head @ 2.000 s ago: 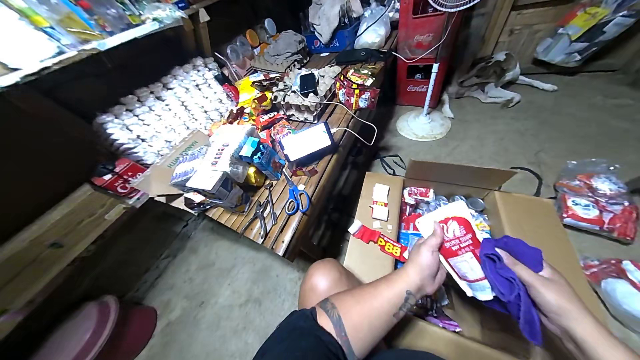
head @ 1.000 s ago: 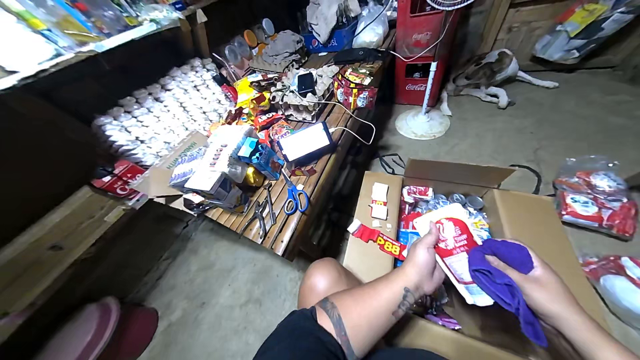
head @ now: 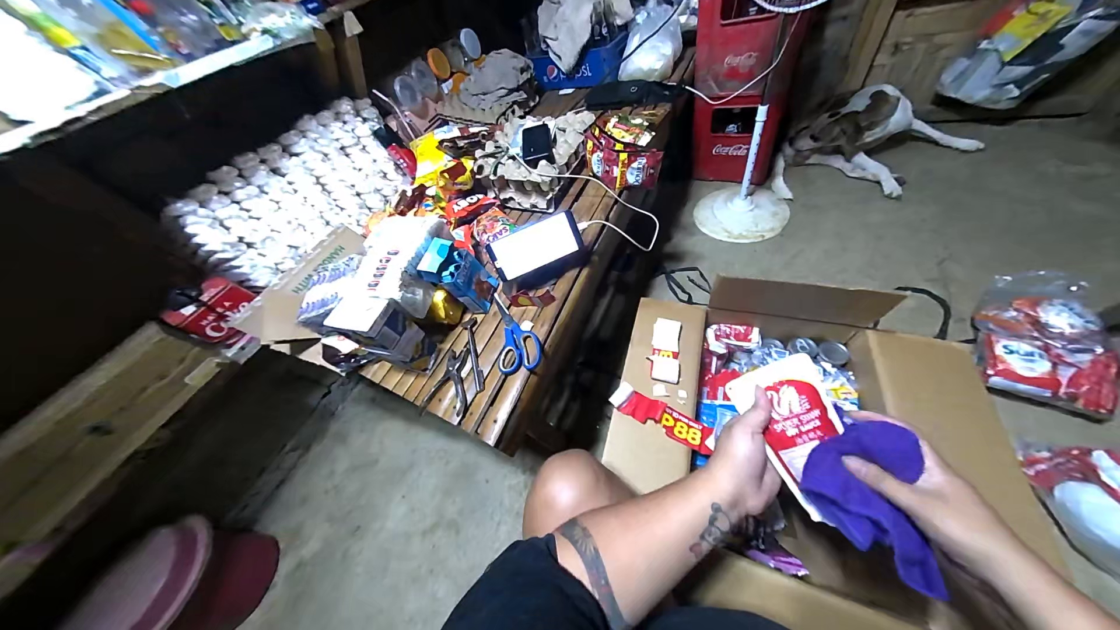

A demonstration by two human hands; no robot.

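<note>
A white and red soy sauce pouch [head: 794, 411] is gripped at its left edge by my left hand [head: 744, 451], thumb on its front. My right hand [head: 927, 490] holds a bunched purple cloth [head: 862, 494] against the pouch's lower right part, which the cloth covers. Both hands are over an open cardboard box [head: 927, 385] that holds cans [head: 831, 353] and colourful packets. On the box's left flap [head: 647, 455] lie a torn red and yellow strip [head: 661, 416] and small whitish pieces.
At left, a slatted wooden bench [head: 569, 297] bears blue-handled scissors [head: 520, 346], pliers [head: 455, 381], a lit tablet-like device [head: 535, 249] and snack packs. Beyond the box stand a white fan base [head: 742, 214] and red crates [head: 735, 140]; a dog [head: 862, 131] lies nearby. Plastic-wrapped packs [head: 1046, 350] lie right.
The purple cloth in my right hand has shifted over the pouch's right side and now spreads lower over it. My left hand keeps its hold on the pouch.
</note>
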